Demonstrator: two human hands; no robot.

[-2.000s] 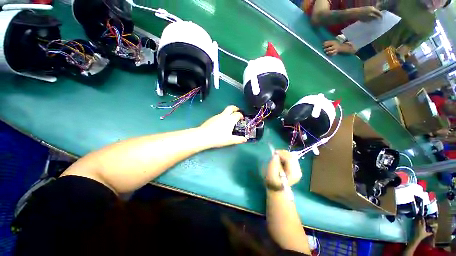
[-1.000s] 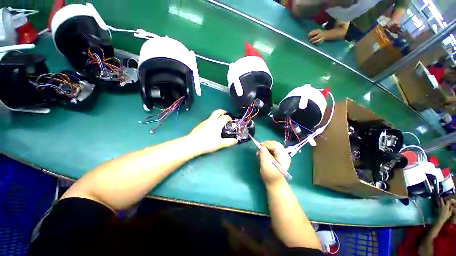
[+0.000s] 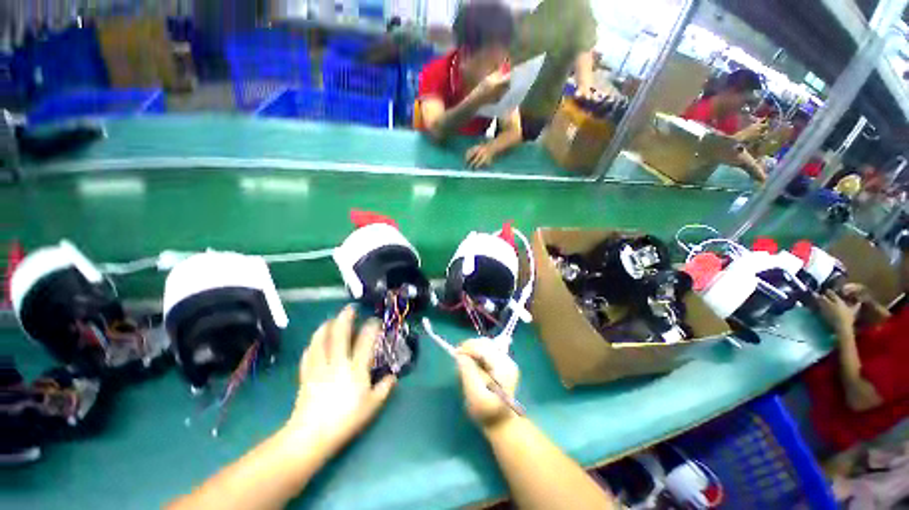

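Observation:
A camera housing point(image 3: 379, 261) with a white cap and red end piece stands on the green bench. Colored wires point(image 3: 400, 307) run from it to a small black camera head point(image 3: 397, 351) with exposed electronics. My left hand point(image 3: 339, 374) lies at the head's left side, fingers spread, thumb beside its lower edge; whether it grips the head is unclear. My right hand point(image 3: 488, 381) is to the right and pinches a slim pale tool point(image 3: 440, 338), its tip up and left, apart from the head.
More wired housings stand left point(image 3: 221, 304) and right point(image 3: 485, 267). An open brown carton point(image 3: 588, 367) holds black heads. A green conveyor point(image 3: 209, 204) runs behind. People in red sit across and at far right. A blue crate point(image 3: 748, 458) is below the bench.
The view has tilted up and turned, showing more of the hall. The tool's tip has moved away from the camera head. My left hand's fingers are more spread beside the head.

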